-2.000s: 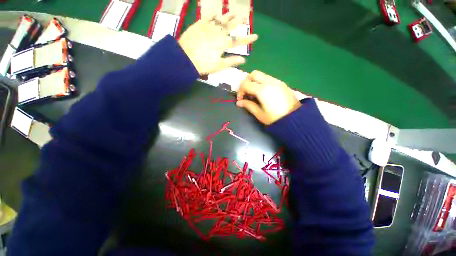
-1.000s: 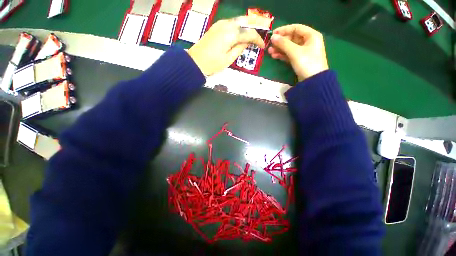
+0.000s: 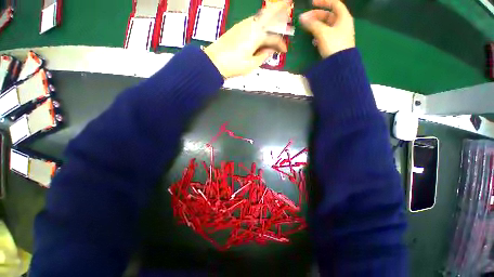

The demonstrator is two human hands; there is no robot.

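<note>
My left hand [image 3: 244, 46] is over the near edge of the green belt, its fingers on a red-rimmed toy truck body [image 3: 275, 58] that it largely covers. My right hand [image 3: 331, 24] is just right of that body, thumb and fingertips close together, slightly blurred; I cannot tell if it holds a small part. A loose heap of thin red trim parts [image 3: 233, 208] lies on the black table between my forearms. Several pale-topped red units [image 3: 174, 27] lie on the belt left of my left hand.
Toy trucks [image 3: 38, 119] are stacked at the left. A pale rail [image 3: 103, 59] runs between table and green belt [image 3: 406, 51]. A white case [image 3: 405, 125], a smartphone [image 3: 423, 174] and a clear plastic tray [image 3: 470, 208] are at the right. A metal bracket [image 3: 460, 105] stands behind them.
My hands went from the rail and belt units to one truck body at the belt edge. In the last second, my right hand moved slightly off it. The view has shifted.
</note>
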